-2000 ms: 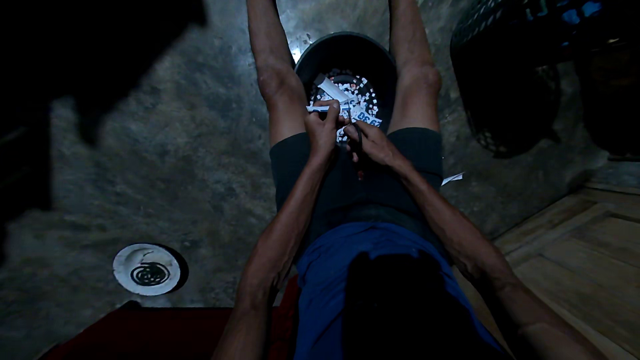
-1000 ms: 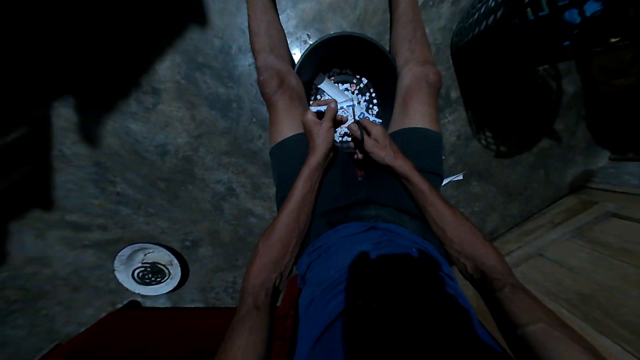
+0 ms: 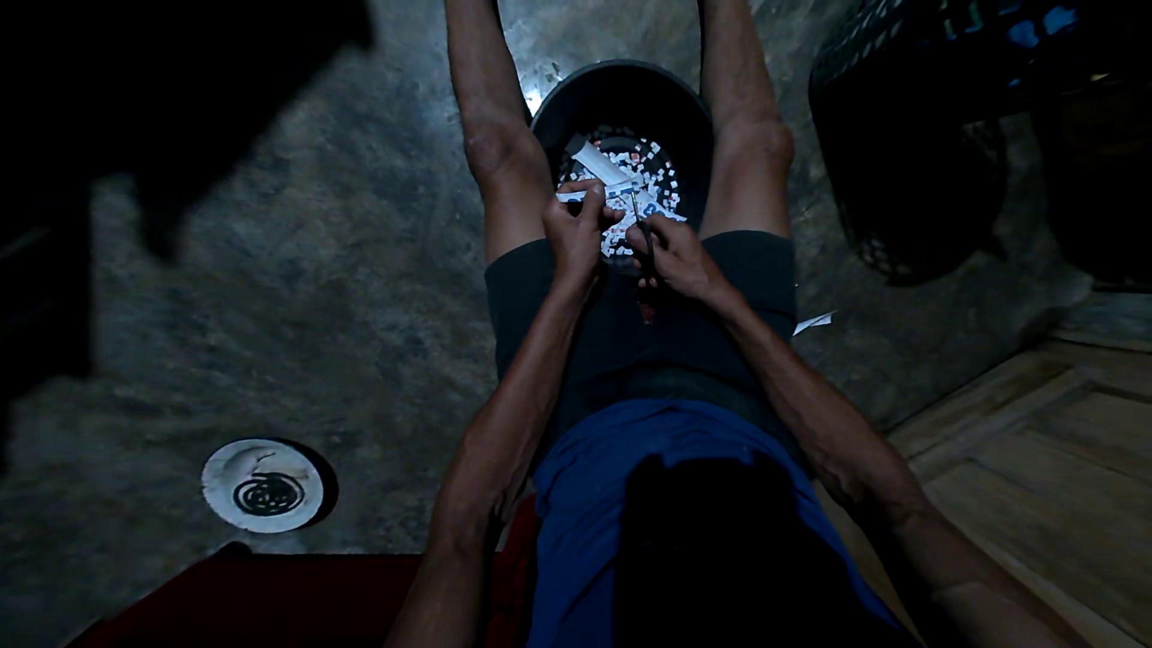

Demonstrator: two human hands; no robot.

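Observation:
My left hand [image 3: 576, 220] pinches a narrow printed paper strip [image 3: 621, 188] that reaches right, toward a pair of dark-handled scissors [image 3: 646, 236]. My right hand [image 3: 679, 256] grips the scissors, with the blades pointing up at the strip's right part. Both hands are over the near side of a black tub [image 3: 553, 103], which stands between my legs. Many small cut paper pieces [image 3: 664, 175] lie in the tub, along with a larger pale strip [image 3: 601, 165]. Another strip with blue print [image 3: 660, 211] shows just beyond the right hand; what supports it cannot be told.
A white plate [image 3: 216, 490] with a dark mosquito coil [image 3: 268, 494] lies on the concrete floor at lower left. Dark plastic baskets [image 3: 832, 99] stand at upper right. A paper scrap [image 3: 814, 324] lies right of my thigh, and wooden panelling [image 3: 1035, 450] is at lower right.
The strip in my left hand and the scissors have shifted slightly against each other. Both hands stay over the tub, with the same holds.

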